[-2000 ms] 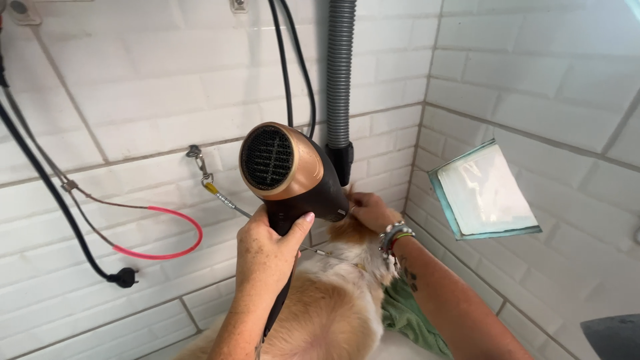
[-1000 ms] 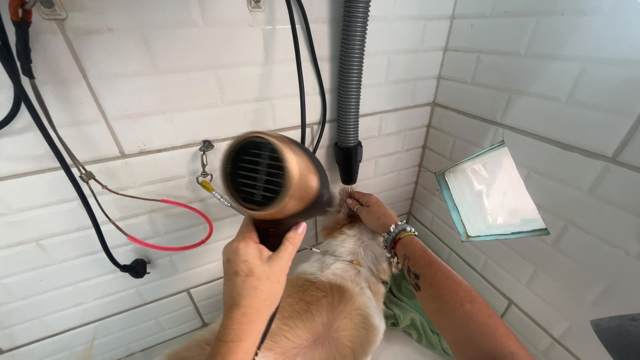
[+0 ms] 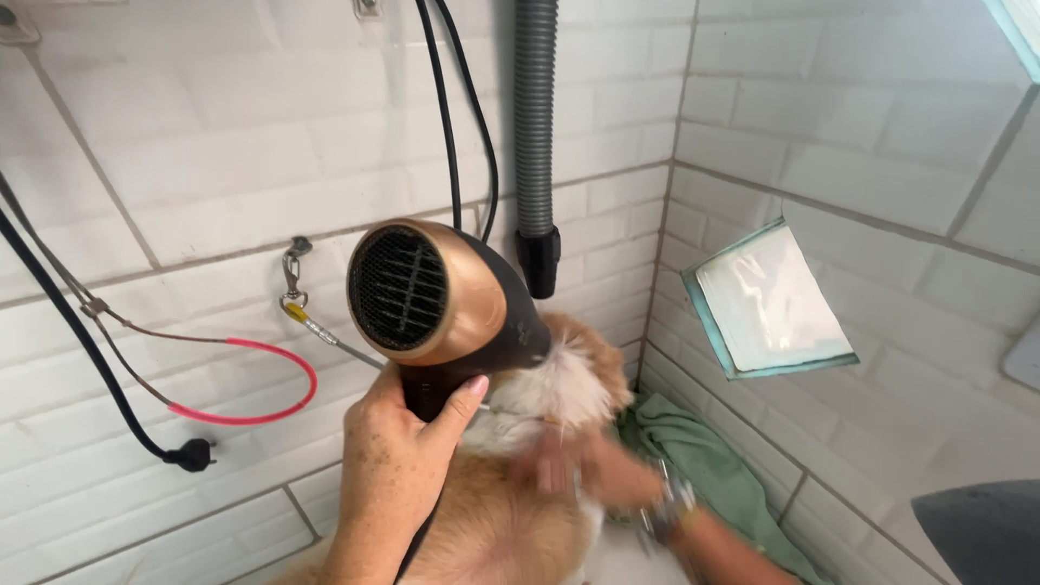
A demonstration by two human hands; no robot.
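Note:
My left hand [image 3: 402, 451] is wrapped around the handle of a copper and black hair dryer [image 3: 479, 305], whose nozzle end is close to the white fur on the neck of a tan and white dog [image 3: 520, 520]. The dog's head [image 3: 597, 357] faces away. Blurred by motion, my right hand [image 3: 569, 467] lies at the dog's neck and upper back, with bracelets on its wrist; whether its fingers hold fur cannot be told. A thin cord shows partly in the neck fur.
A steel tether [image 3: 321, 329] runs from a wall hook behind the dryer. A pink-sleeved loop [image 3: 305, 378] and a black plug [image 3: 191, 455] hang at left. A grey hose [image 3: 535, 122] hangs above the dog. A green towel [image 3: 699, 455] lies in the corner, below a laminated sheet [image 3: 768, 301].
My right hand has moved from the top of the dog's head down to its neck and upper back. The dryer stays in my left hand, its nozzle now by the neck fur.

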